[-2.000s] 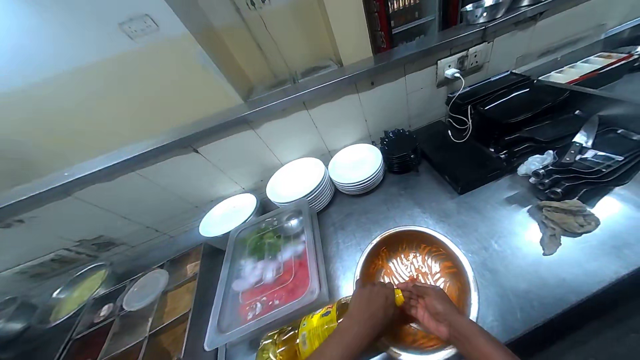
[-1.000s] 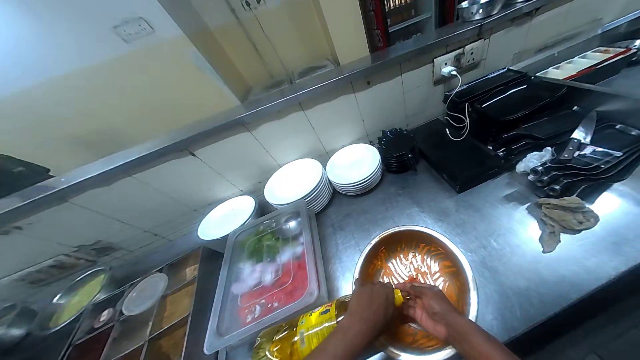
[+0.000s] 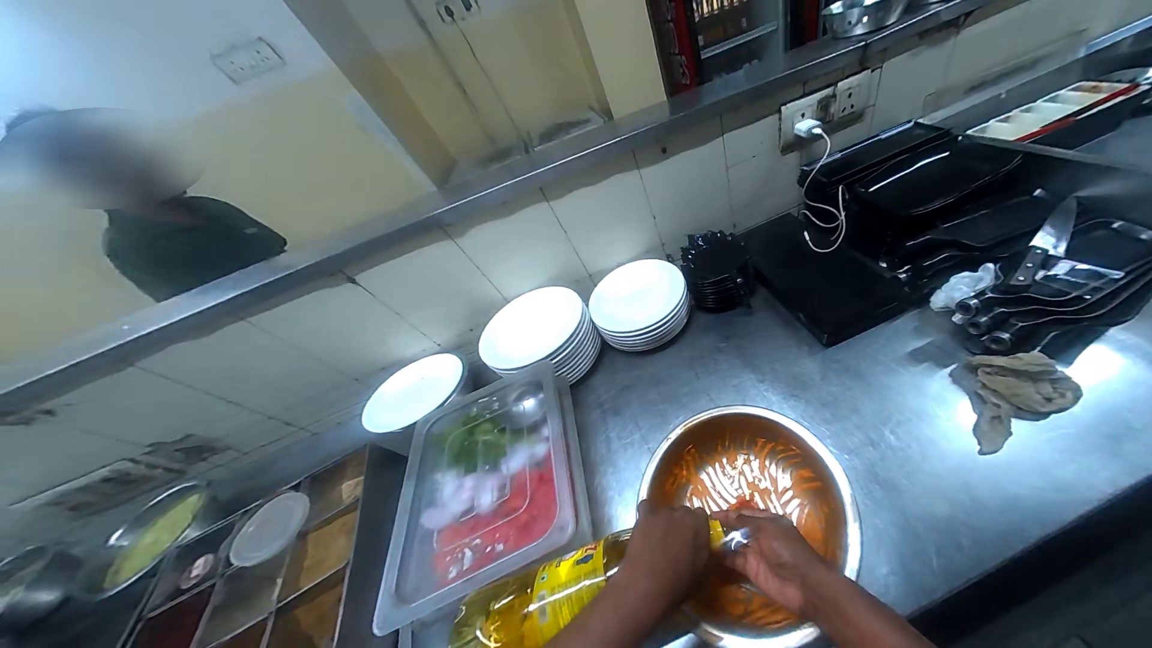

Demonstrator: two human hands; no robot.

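Observation:
My left hand [image 3: 668,551] is closed around the neck of a clear plastic bottle of yellow oil [image 3: 562,585], which lies tilted with its top toward the bowl. My right hand [image 3: 776,556] has its fingers at the bottle's mouth; whether they grip the cap or the rim is hidden. Both hands are over the near left part of a steel bowl [image 3: 844,504], whose inside is coated with an orange-red sauce or marinade [image 3: 756,468]. Left of the bowl, a translucent lid [image 3: 405,549] covers a tray of chopped green, pale and red food.
Stacked white plates [image 3: 639,297] and black dishes [image 3: 715,270] line the tiled wall. A crumpled cloth [image 3: 1021,391], a knife [image 3: 1048,243] and black trays [image 3: 936,180] lie at right. Spice compartments [image 3: 324,549] are at lower left. Another person [image 3: 189,234] is beyond the ledge.
Another person has come into view beyond the ledge at upper left. Both my hands remain at the bottle's neck and mouth, over the bowl.

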